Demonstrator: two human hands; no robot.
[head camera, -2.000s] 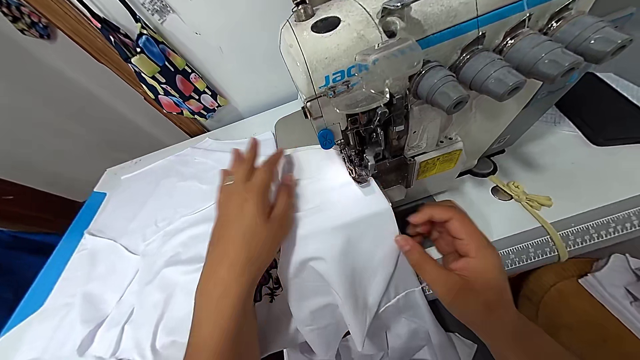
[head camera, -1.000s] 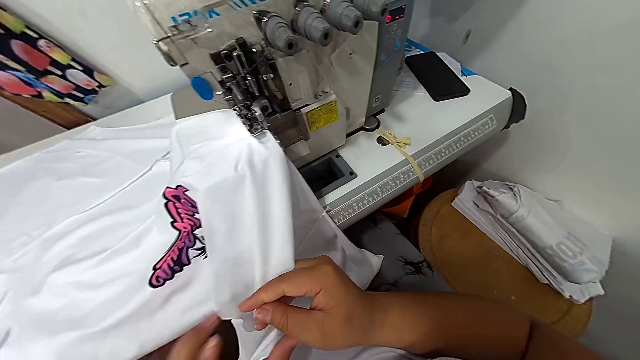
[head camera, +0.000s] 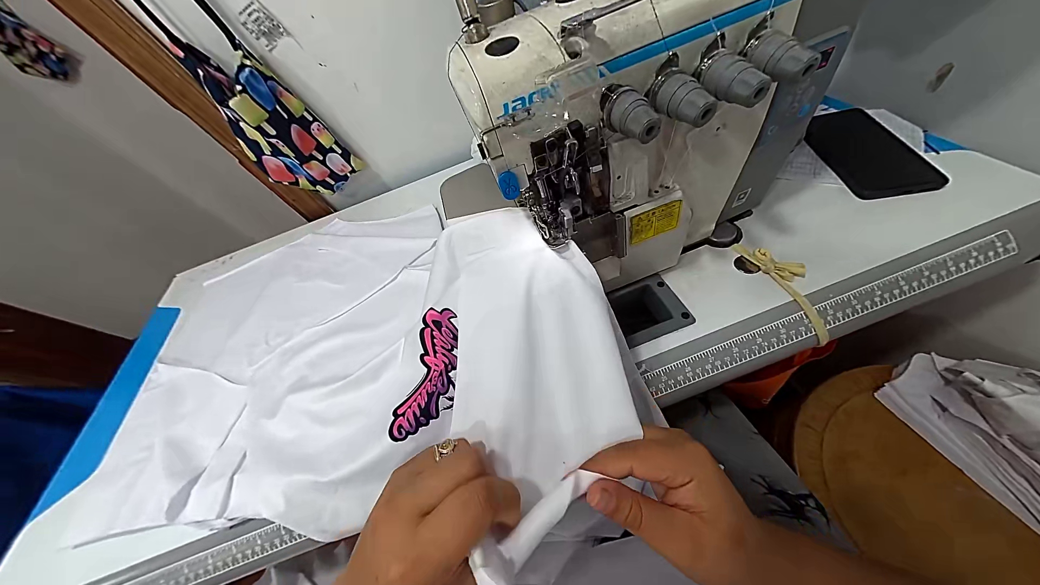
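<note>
White fabric with a pink and black printed graphic is spread over the sewing table, its upper edge at the needle and presser foot area of a Jack overlock sewing machine. Near the table's front edge, my left hand, with a ring on one finger, grips the lower edge of the white fabric. To its right, my right hand pinches the same edge between thumb and forefinger. A narrow folded strip of the cloth runs between both hands. The left fingertips are partly hidden.
A black smartphone lies on papers at the right. A yellow tie loops over the measuring tape along the table edge. Folded white cloths rest on a brown round stool. A popsicle-print fabric item hangs behind.
Two seconds ago my left hand lay flat on the fabric near the machine and my right was beside its edge; both now hold the lower edge. The printed graphic has come into fuller view.
</note>
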